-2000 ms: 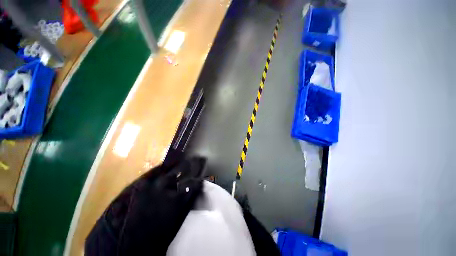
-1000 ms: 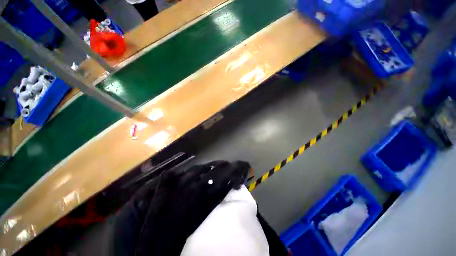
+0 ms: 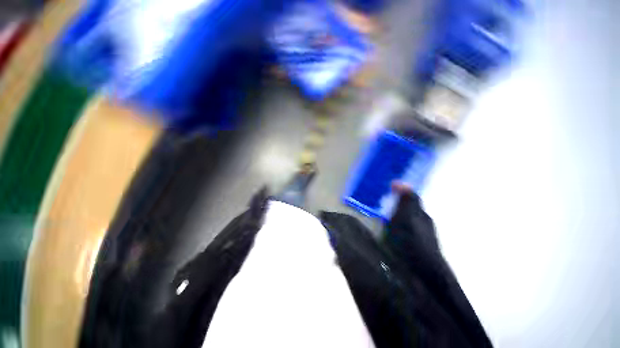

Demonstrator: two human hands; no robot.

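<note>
The frame is strongly blurred. My right hand (image 3: pixel 402 187) shows as a small blurred patch at the end of a black sleeve, in front of a blue crate (image 3: pixel 386 171) right of centre; its fingers cannot be made out. My left hand is not in view; a dark sleeve or open jacket side lies at the lower left. My white clothing fills the lower middle between dark jacket sides.
A pale brown bench (image 3: pixel 71 224) curves along the left beside a green conveyor belt (image 3: pixel 34 139). Blurred blue crates (image 3: pixel 204 75) stand at upper left, another blue crate (image 3: pixel 319 51) at top centre. Yellow-black floor tape (image 3: pixel 314 139) runs up grey floor. A white wall is at right.
The view has swung and moved along the aisle, so the blue crates at the top are larger and nearer. My right sleeve and hand have come into view at right.
</note>
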